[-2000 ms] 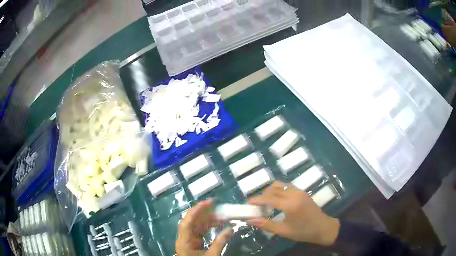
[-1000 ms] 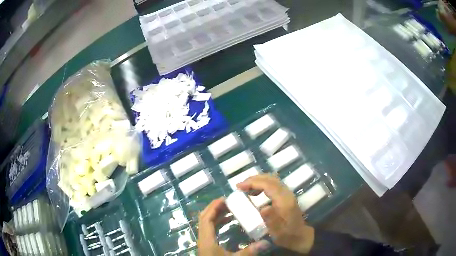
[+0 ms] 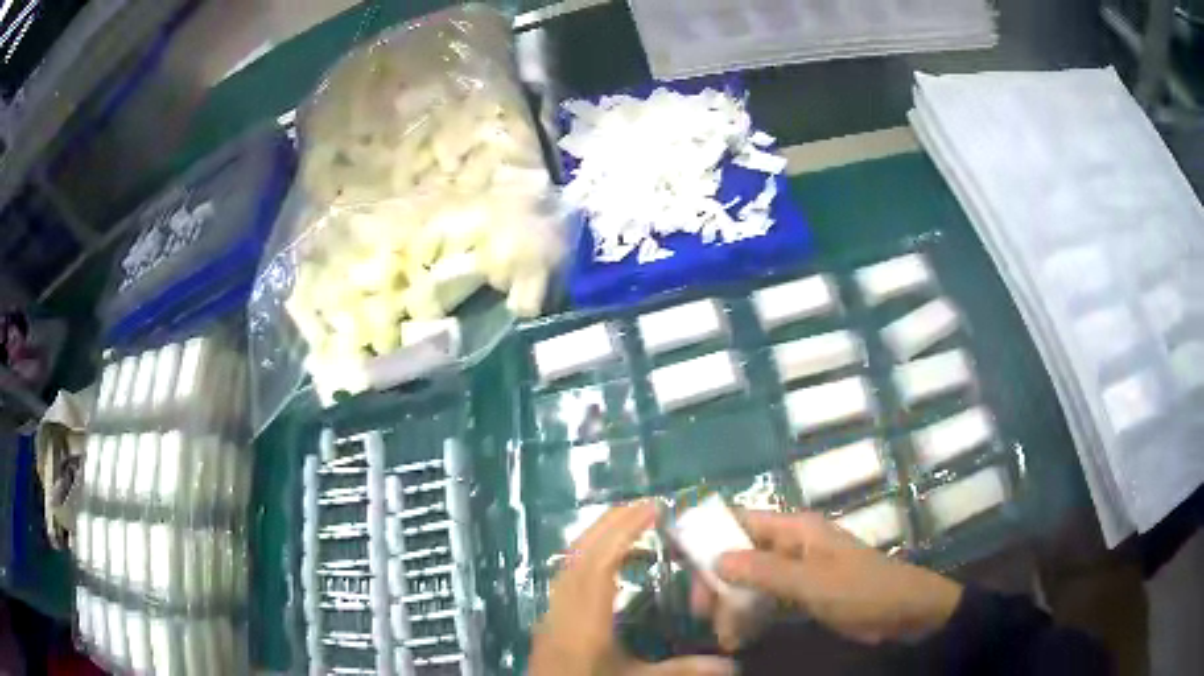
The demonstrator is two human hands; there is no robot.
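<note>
My right hand (image 3: pixel 832 581) holds a white housing (image 3: pixel 713 539) between thumb and fingers, above the clear blister tray (image 3: pixel 522 489). My left hand (image 3: pixel 601 614) is beside the housing's left side with its fingers apart; the bottom edge cuts it off, and I cannot tell if it touches the housing. Housings lie in rows in the tray's pockets, such as this one (image 3: pixel 829 407). The stem tray (image 3: pixel 383 555), with ladder-like rows of thin rods, lies left of the blister tray.
A clear bag of cream plastic parts (image 3: pixel 383 251) stands behind the stem tray. A blue bin (image 3: pixel 634 280) holds loose white parts (image 3: pixel 667 165). Large white blister trays (image 3: pixel 1096 264) are at right, a filled tray stack (image 3: pixel 152 502) at far left, and a second blue bin (image 3: pixel 198 284) behind it.
The view has swung left, showing more of the stem tray and filled stack. The housing has turned in my hands, and my left hand's fingers are spread beside it.
</note>
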